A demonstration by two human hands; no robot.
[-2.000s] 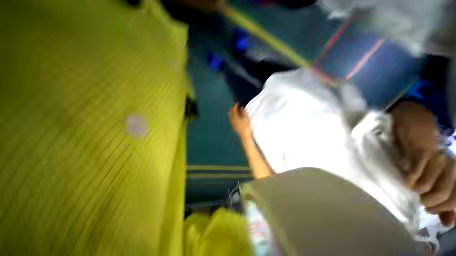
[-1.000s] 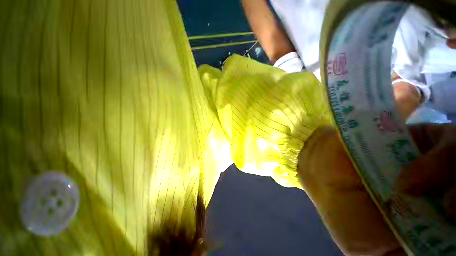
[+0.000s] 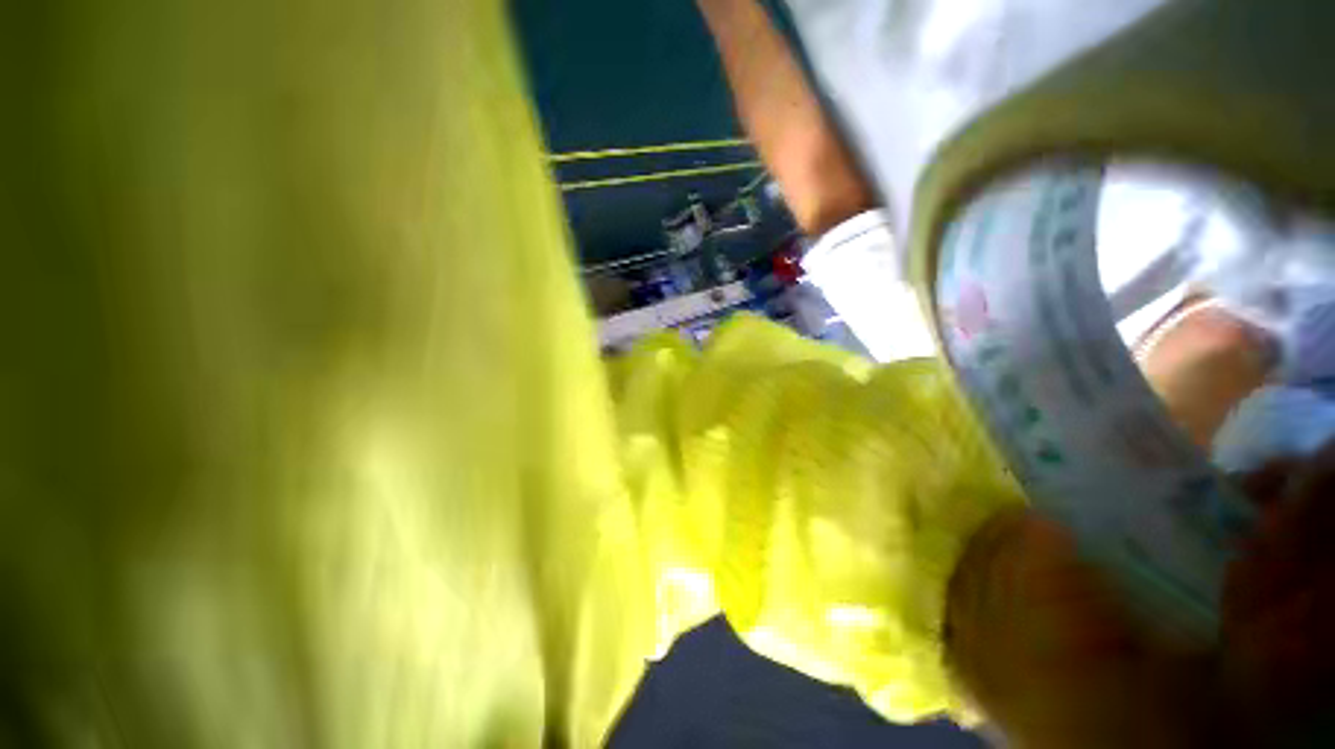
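Note:
A large roll of adhesive tape (image 3: 1032, 344) fills the right side, very close to the camera, with a printed pale inner core and a tan outer side. A dark, blurred hand (image 3: 1047, 622) at the end of a yellow striped sleeve (image 3: 791, 498) holds its lower part; I take it as another person's. More dark fingers show at the lower right edge, and whose they are I cannot tell. Neither of my own hands can be made out.
A blurred yellow smock (image 3: 293, 381) covers the left side, very close. Behind the tape is a person in white (image 3: 966, 59), with a bare forearm (image 3: 791, 125) at the top. Green floor (image 3: 622, 73) with yellow lines and small cluttered items (image 3: 703, 242) shows between them.
The tape and the hand holding it have shifted lower in view, and more of the roll's tan outer side shows. The yellow sleeve sits lower, and cluttered items now show above it.

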